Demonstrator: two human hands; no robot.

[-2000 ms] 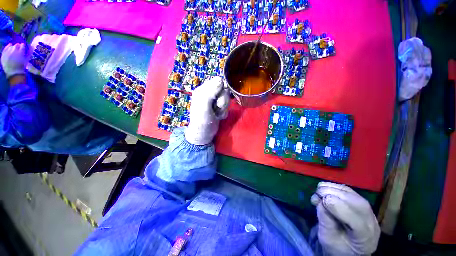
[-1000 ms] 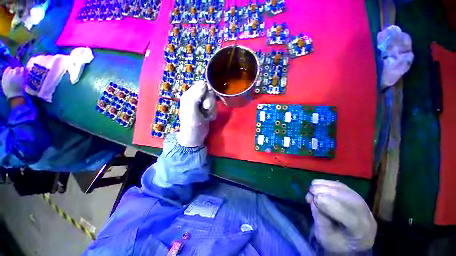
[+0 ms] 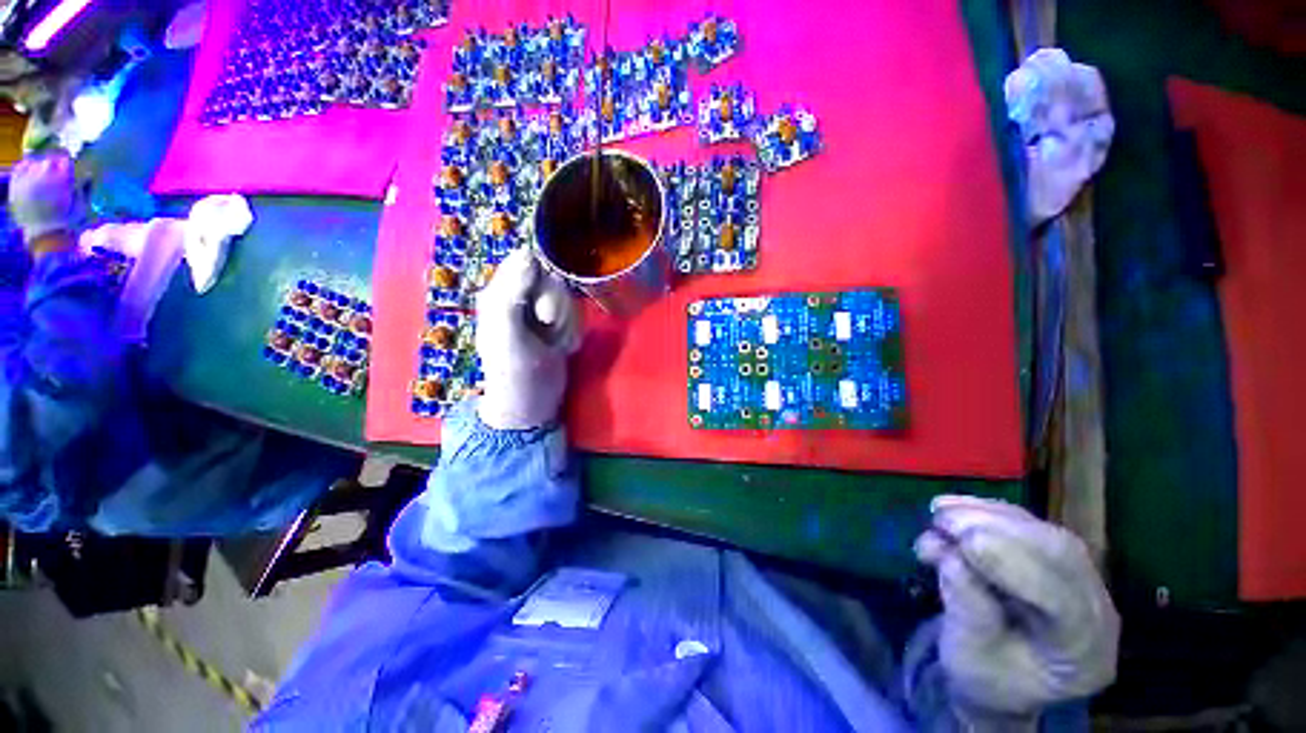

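My gloved left hand [image 3: 526, 340] grips the handle side of a metal cup [image 3: 652, 269] and holds it above the mat. Amber-brown liquid [image 3: 616, 246] is in the cup, and a thin stick [image 3: 603, 86] stands in it, rising past the rim. A blue-green circuit board panel [image 3: 796, 361] with small white rectangles lies flat on the mat, right of the cup. My gloved right hand [image 3: 1020, 609] is at the lower right, off the mat, with its fingers curled together. I cannot tell whether a thin brush is in it.
Populated board panels [image 3: 494, 179] lie in rows on the red-pink mat [image 3: 902, 186], behind and left of the cup. Smaller board pieces [image 3: 786, 138] lie behind the panel. A white cloth [image 3: 1060, 129] lies at the right table edge. A coworker's gloved hand [image 3: 46, 193] is at the far left.
The whole view has shifted, so the mat, cup and boards appear further left. My left hand still holds the cup. My right hand stays curled at the lower right.
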